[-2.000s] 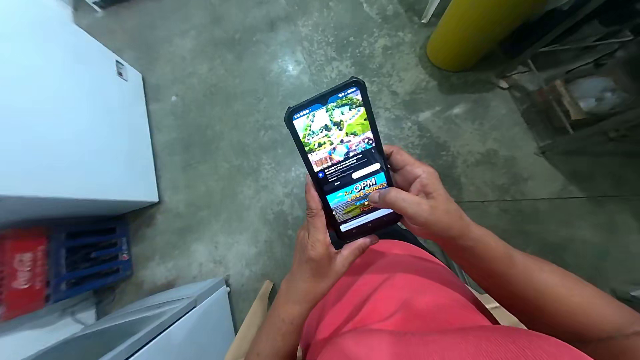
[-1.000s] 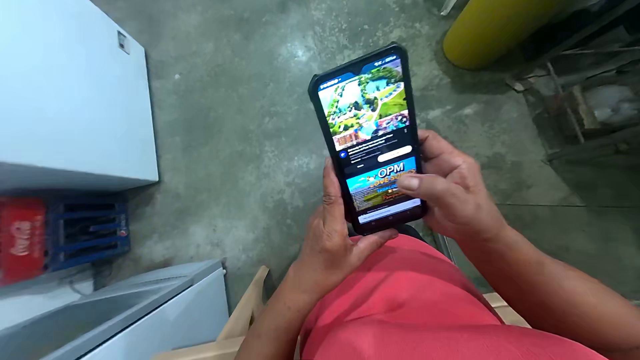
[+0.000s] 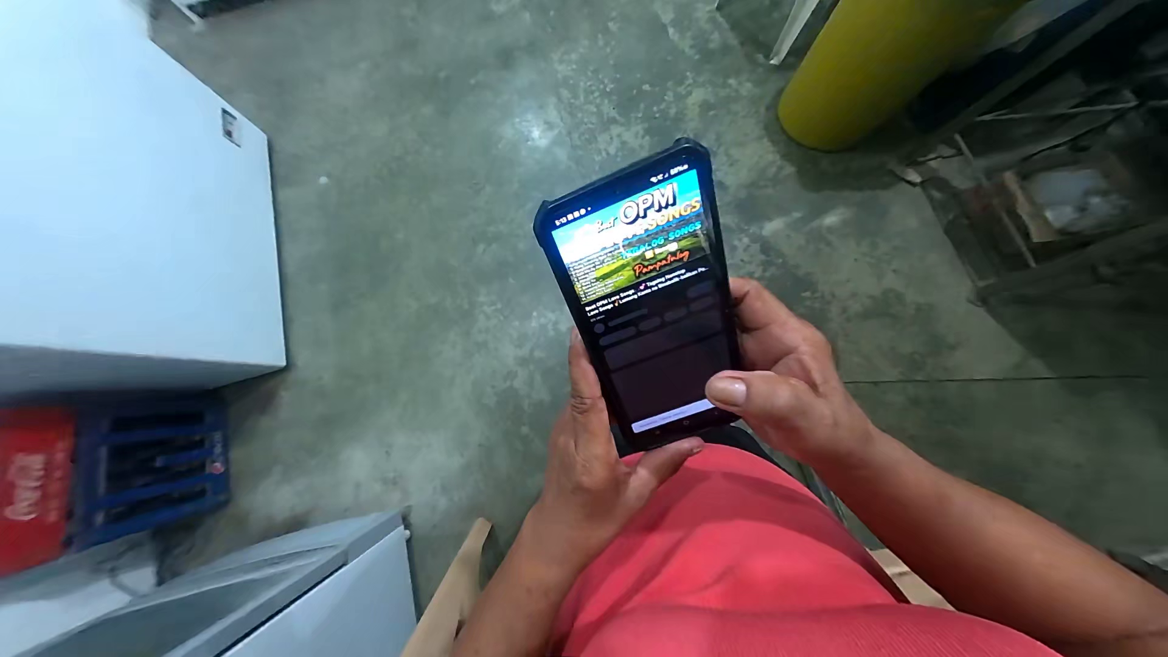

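Observation:
A smartphone in a dark case [image 3: 648, 310] is tilted slightly in front of my red shirt, its screen lit. The screen shows a colourful picture at the top and a dark area with a light bar below. My left hand [image 3: 598, 456] holds the lower left side and bottom edge of the phone. Around its lower right side, my right hand [image 3: 794, 383] has its fingers at the edge and partly behind, with the thumb over the lower right of the screen.
A white cabinet or freezer [image 3: 137, 201] stands at the upper left. Below it are a red crate [image 3: 35, 488] and a blue crate [image 3: 151, 465], then an appliance with a pale rim [image 3: 301, 593]. A yellow cylinder [image 3: 876, 73] and a cluttered rack [image 3: 1068, 201] are at the right.
The phone screen has changed from a list with two pictures to one picture above a mostly dark page. Both hands keep their hold on the phone.

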